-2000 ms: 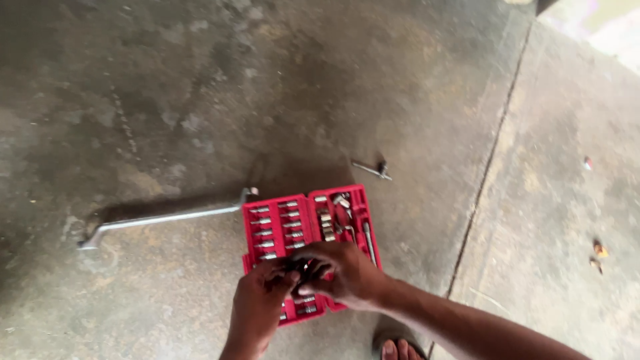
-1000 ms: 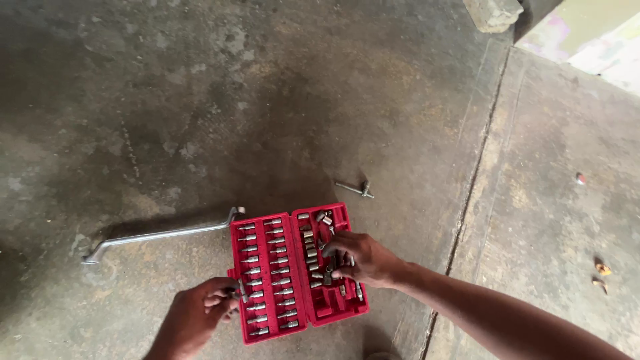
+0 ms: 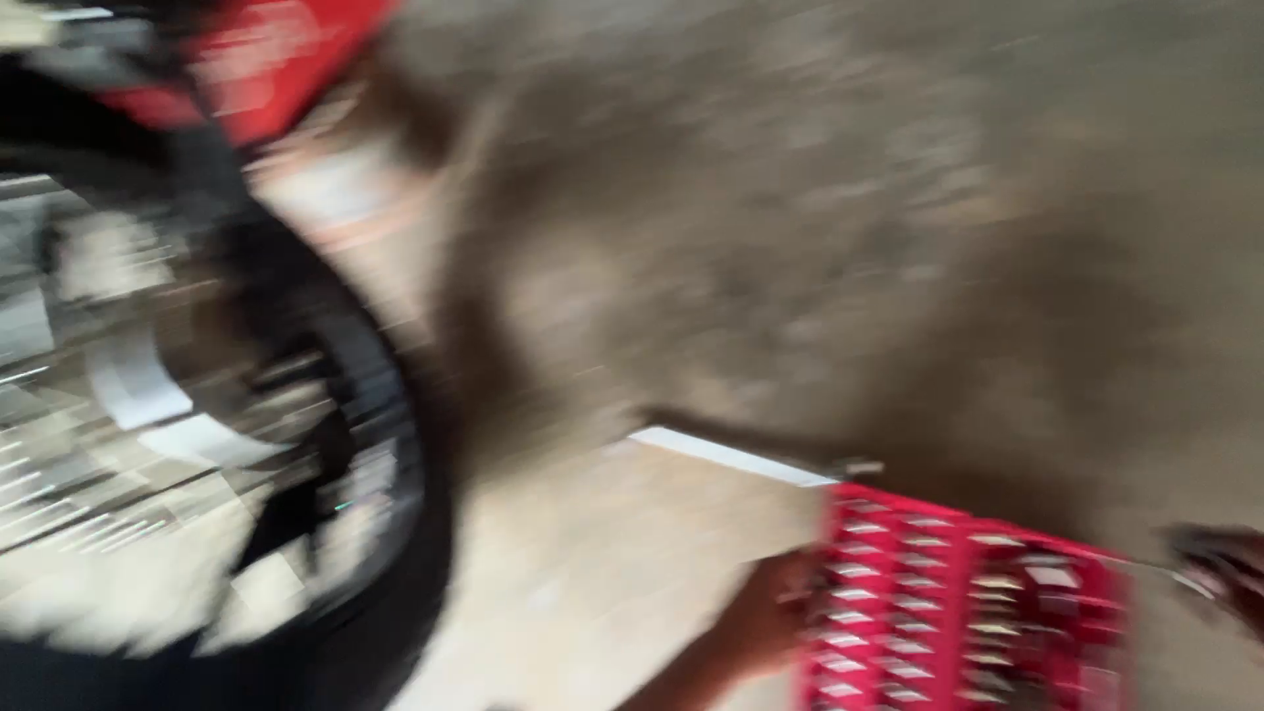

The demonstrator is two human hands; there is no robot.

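Observation:
A red plastic socket set case (image 3: 958,592) lies unfolded on the concrete floor at the lower right, filled with rows of small metal sockets and bits. My left hand (image 3: 775,612) is at the case's left edge; blur hides whether it holds anything. At the right border, partly cut off, my right hand (image 3: 1234,583) is on or beside a small metal tool (image 3: 1175,573), and its grip is unclear. A long metal wrench (image 3: 736,456) lies on the floor at the case's upper left corner.
A wheel with a black tire (image 3: 425,494) fills the left side, blurred. Above it is a red panel (image 3: 286,69) bearing writing. A pale blurred object (image 3: 346,188) sits between the tire and the floor.
The view has swung strongly to the left, bringing the wheel in. My right hand has left the inside of the case and is now to its right.

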